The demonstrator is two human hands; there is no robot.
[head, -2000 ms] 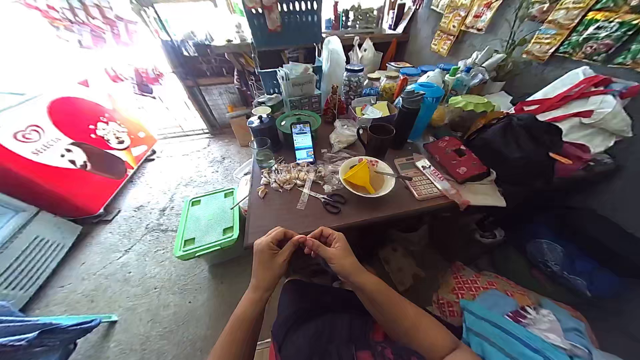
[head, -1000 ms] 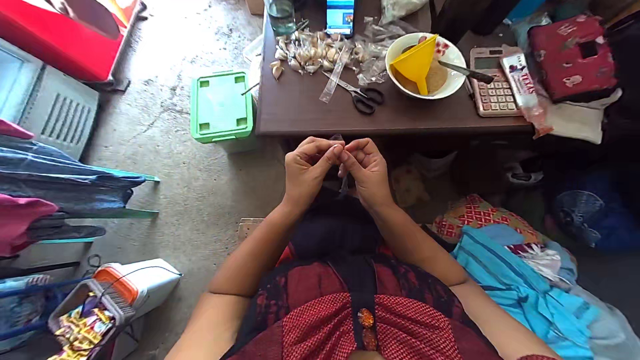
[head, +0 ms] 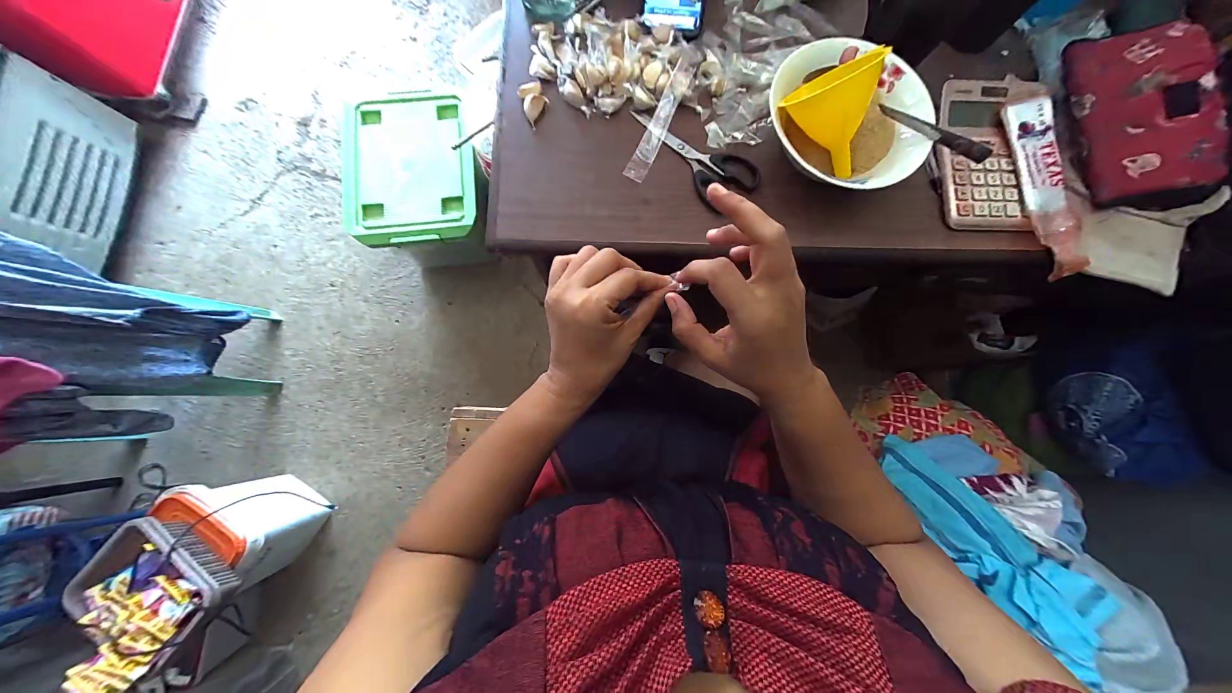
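Note:
My left hand (head: 602,313) pinches a small clear plastic piece (head: 677,283) between thumb and fingertips, below the table's front edge. At its other side is my right hand (head: 756,298), thumb and index finger apart near the plastic, other fingers raised; whether it touches the plastic is hard to tell. Beyond them on the brown table (head: 597,217) lie black-handled scissors (head: 717,171), partly under a clear plastic strip (head: 656,130). Small knotted bags of garlic cloves (head: 616,67) form a pile. A white bowl (head: 919,115) holds brown powder, a yellow funnel (head: 837,101) and a dark-handled utensil (head: 938,133).
A calculator (head: 977,173), a printed plastic pack (head: 1039,159) and a red patterned pouch (head: 1145,106) are at the table's right. A phone (head: 674,13) lies behind the garlic. Left of the table stands a green-lidded box (head: 409,164); blue cloth (head: 1001,549) lies at lower right.
The view has tilted strongly downward. One second ago my hands were together at the fingertips; now the right hand's fingers have spread and lifted, while the left still pinches.

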